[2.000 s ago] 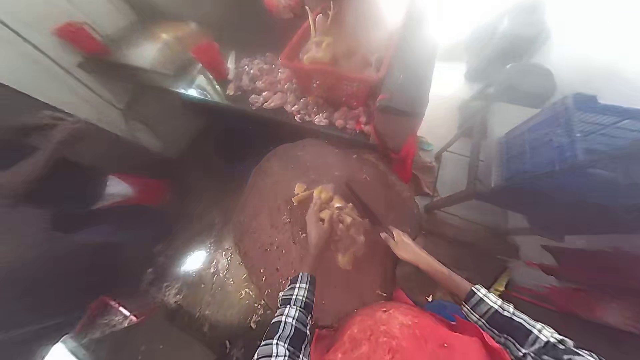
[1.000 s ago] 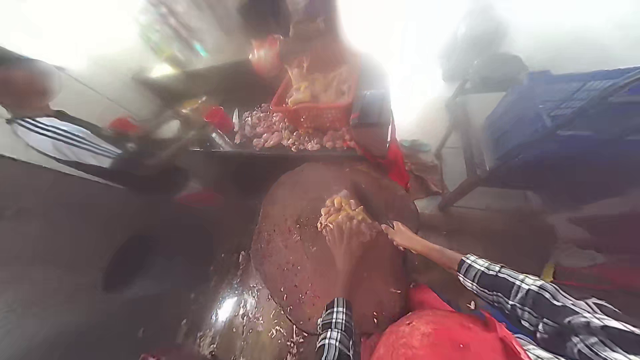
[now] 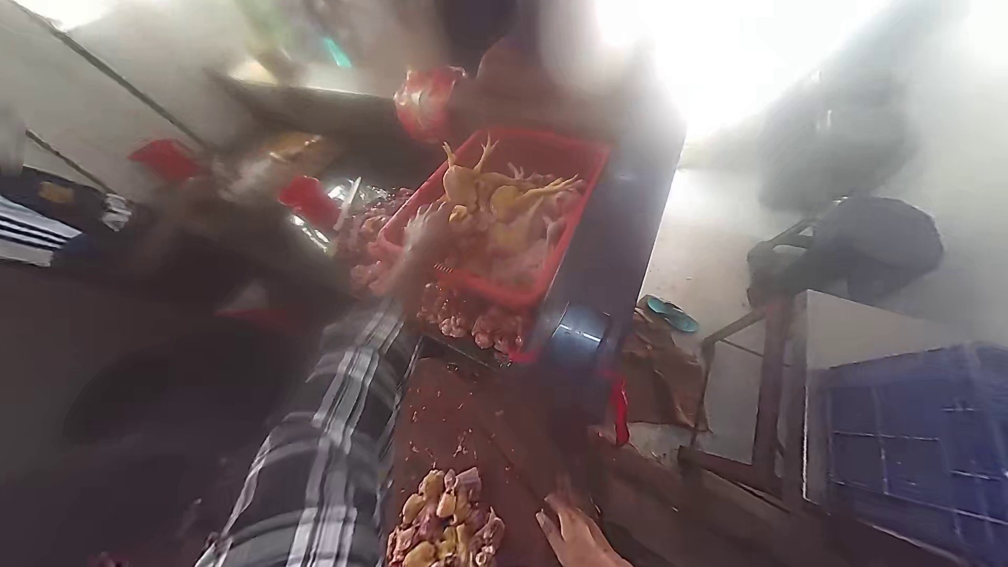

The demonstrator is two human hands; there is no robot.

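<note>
My left hand (image 3: 425, 236), blurred, reaches over the left rim of a red plastic basket (image 3: 579, 228) that holds whole plucked chickens (image 3: 504, 197) with their feet up. It is beside the birds; whether its fingers grip one is unclear. My right hand (image 3: 573, 529) rests low in the view at the right side of the brown round chopping block (image 3: 449, 402). A dark knife blade seems to lie by its fingers, too blurred to tell its grip. Chopped chicken pieces (image 3: 445, 520) lie heaped on the block, left of that hand.
Raw meat pieces (image 3: 472, 319) lie on the table around the basket. A person in a striped sleeve (image 3: 35, 224) is at the far left, near red containers (image 3: 311, 201). A blue crate (image 3: 913, 441) stands at the right on a frame, and a teal sandal (image 3: 671, 313) lies beyond the block.
My left hand has left the chicken pieces on the block and reached forward to the red basket. The pieces stay heaped on the block. The view has shifted forward.
</note>
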